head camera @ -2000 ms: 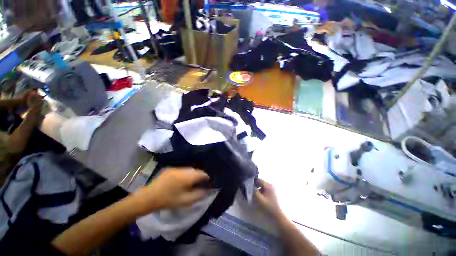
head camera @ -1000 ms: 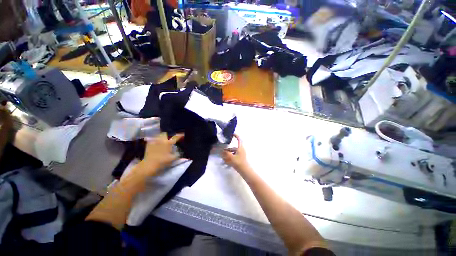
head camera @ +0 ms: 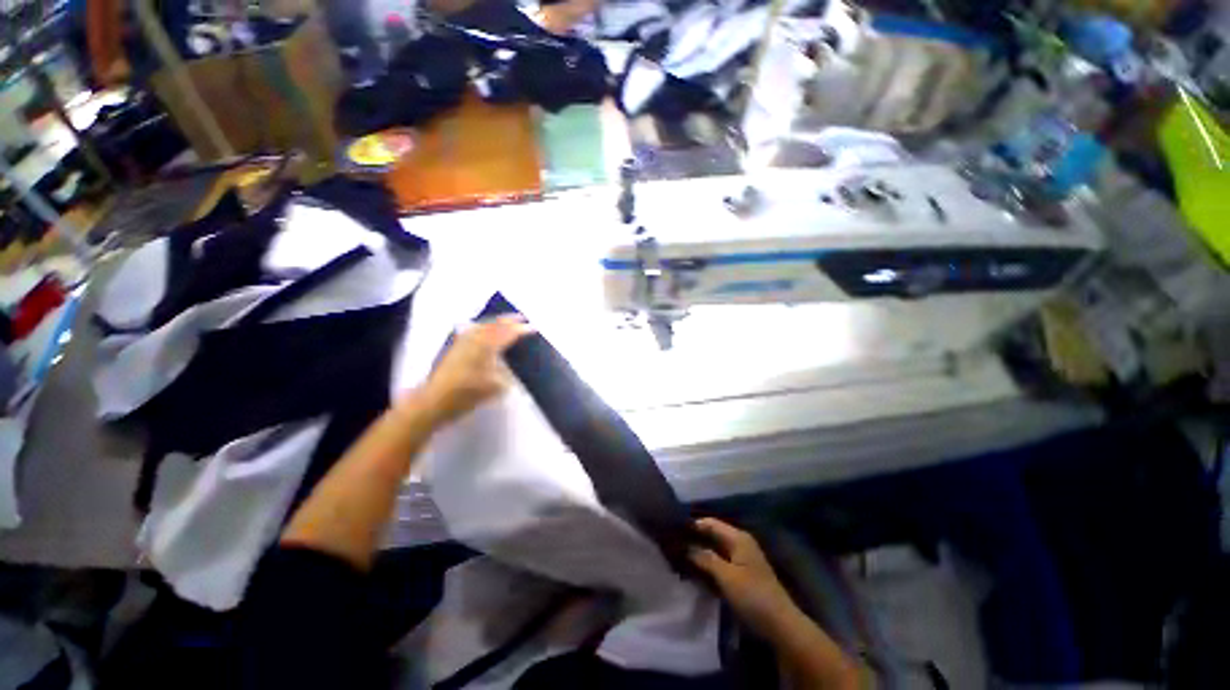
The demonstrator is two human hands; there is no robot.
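Note:
A white panel [head camera: 519, 472] with a wide black band [head camera: 594, 425] along its right edge hangs over the table's front edge toward my lap. My left hand [head camera: 465, 371] holds its top end near the black tip. My right hand [head camera: 735, 566] holds the black band lower down, at the table edge. A bunched black-and-white garment heap [head camera: 290, 337] lies on the table to the left. The white sewing machine [head camera: 836, 256] stands at the right, its needle area [head camera: 661, 317] apart from the cloth.
The printed scale edge [head camera: 836, 465] runs along the table front. An orange sheet [head camera: 472, 151] and a green sheet [head camera: 575, 146] lie behind the table. A cardboard box [head camera: 256, 101] stands at the back left. Black cloth [head camera: 472, 61] is piled at the back.
The view has turned right. My hands have left the black-and-white heap and now hold a white panel with a black band, nearer the machine and the table edge.

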